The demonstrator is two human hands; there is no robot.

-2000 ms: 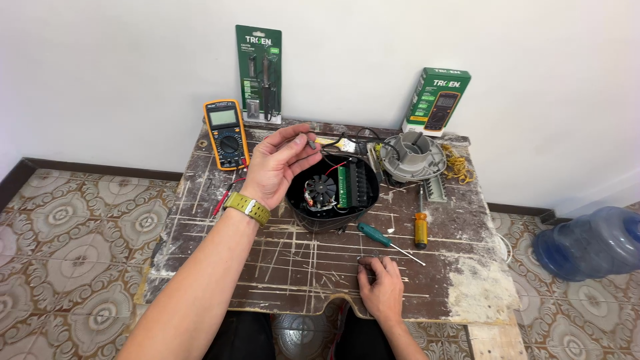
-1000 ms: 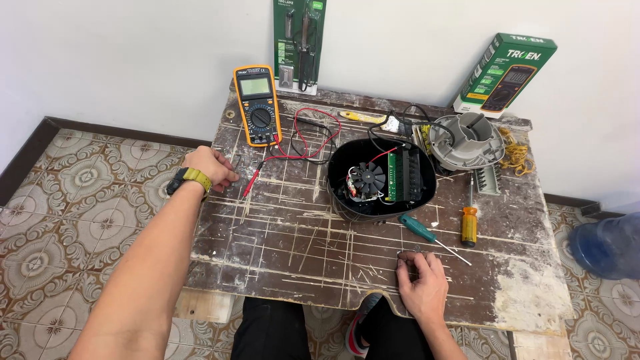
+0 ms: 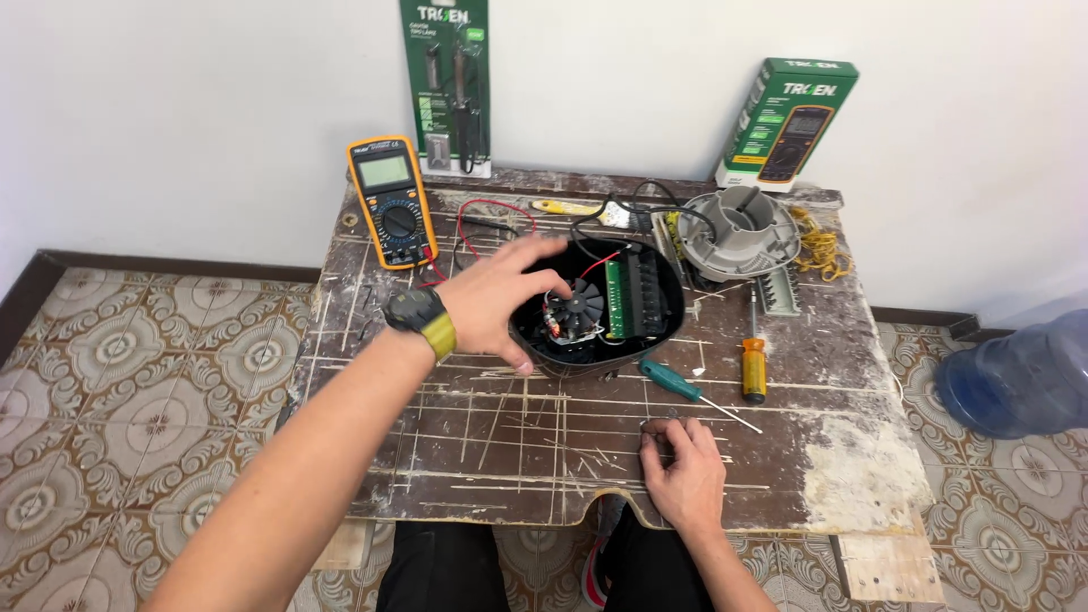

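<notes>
My left hand (image 3: 501, 297), a watch on its wrist, is at the left rim of a black plastic housing (image 3: 565, 364), its fingers spread and some of them over the opening. Inside the housing are a small black fan (image 3: 578, 306), a green circuit board (image 3: 614, 299) and a red wire. With curled fingers, my right hand (image 3: 687, 476) rests near the table's front edge; no object shows in it. Just beyond it lies a teal-handled screwdriver (image 3: 671, 380). An orange digital multimeter (image 3: 393, 202) stands at the back left, its red lead (image 3: 463, 212) running behind my left hand.
A yellow-handled screwdriver (image 3: 753, 370) lies right of the housing. Behind are a grey plastic motor cover (image 3: 739, 234), a paintbrush (image 3: 569, 207), yellow cord (image 3: 820, 245), a packaged soldering iron (image 3: 461, 93) and a green multimeter box (image 3: 786, 123). The worn wooden table (image 3: 510, 484) has a notched front edge.
My left hand has moved right, from beside the multimeter leads at the table's left side to the black housing. My right hand stays near the front edge.
</notes>
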